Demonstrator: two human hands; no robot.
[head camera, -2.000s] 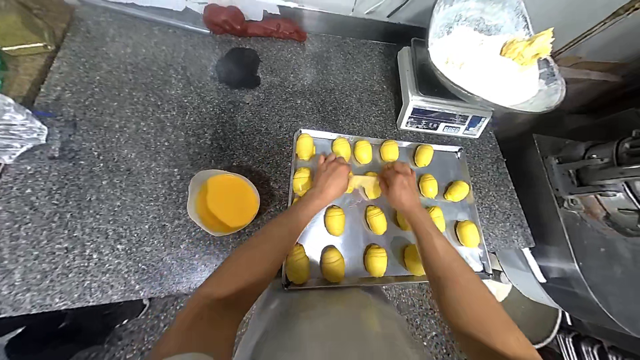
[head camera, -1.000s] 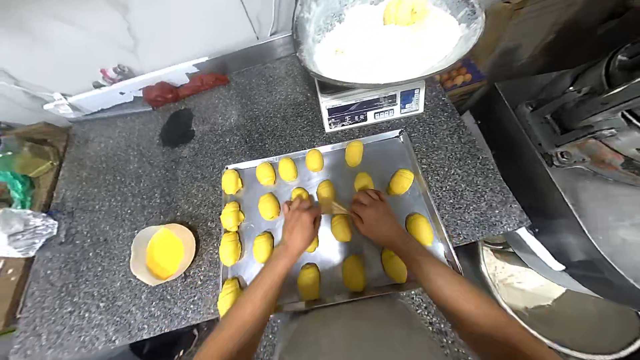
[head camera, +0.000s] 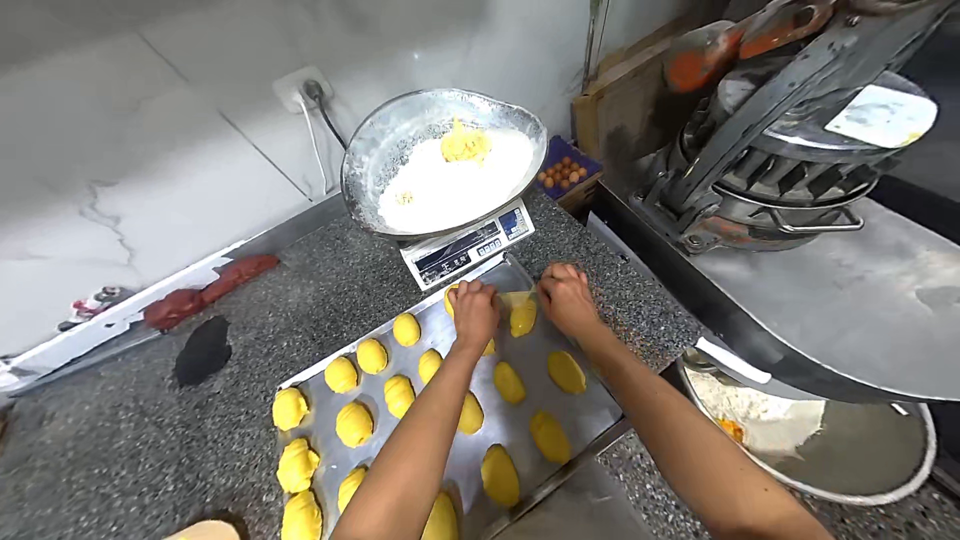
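A metal baking tray (head camera: 457, 352) holds several yellow glazed oval dough pieces, such as one at the right side (head camera: 566, 372). Over the tray's far right part, a thin pale strip of dough (head camera: 516, 297) is stretched between my two hands. Its left end is pinched in the fingers of my left hand (head camera: 476, 311), its right end in those of my right hand (head camera: 566, 294). Just below the strip lies a yellow dough piece (head camera: 523, 318). Other pieces are partly hidden behind my left hand and forearm.
A large metal bowl of flour (head camera: 450, 180) sits on a digital scale (head camera: 469, 247) beyond the tray. A metal machine (head camera: 795, 165) stands at the right, above a round flour container (head camera: 810, 435). Eggs (head camera: 562, 172) lie in a crate. A red bag (head camera: 210, 291) and a black item (head camera: 203, 351) lie left.
Both hands have moved from the middle of the tray to its far right part, with a pale strip now stretched between them. The view has swung up and to the right.
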